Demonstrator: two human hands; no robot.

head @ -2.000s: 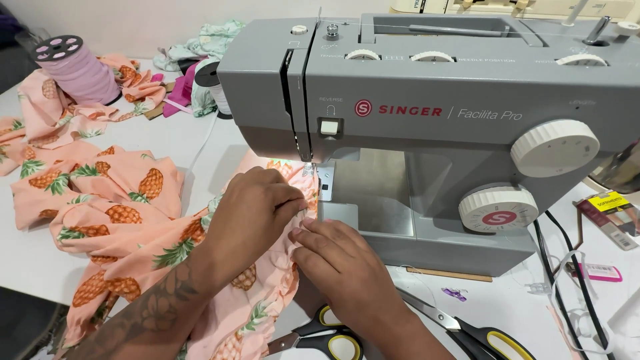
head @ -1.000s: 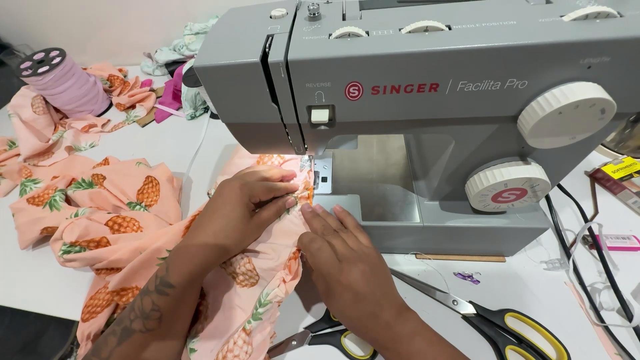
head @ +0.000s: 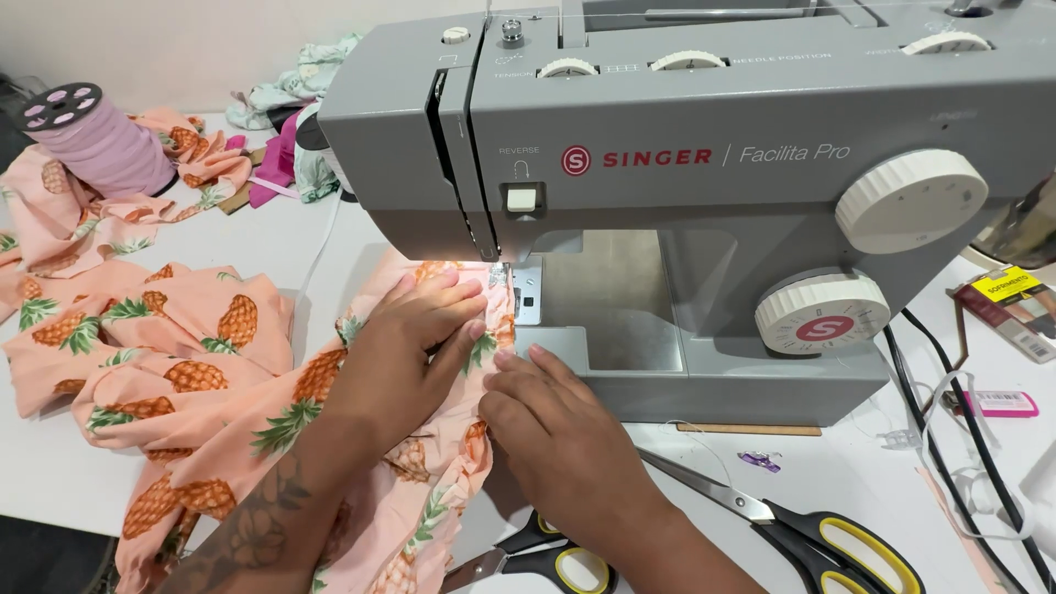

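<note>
A grey Singer sewing machine (head: 660,165) stands on the white table, its lamp lit over the presser foot (head: 498,275). Peach fabric with a pineapple print (head: 198,375) runs from the left side of the table to the foot, a gathered edge along its right side. My left hand (head: 404,351) lies on the fabric just left of the foot, fingers spread and pressing it down. Nearer to me, my right hand (head: 553,421) rests its fingertips at the fabric's right edge; whether they pinch the cloth cannot be told.
Black-and-yellow scissors (head: 792,520) lie right of my right forearm, a second pair (head: 536,557) partly under it. A spool of lilac elastic (head: 99,140) stands back left. Black cables (head: 961,412), a small box (head: 1011,305) and a pink item (head: 1001,403) are at the right.
My left hand has flattened onto the fabric with its fingers spread. My right hand has shifted a little toward me relative to the foot. The view has moved closer to the machine.
</note>
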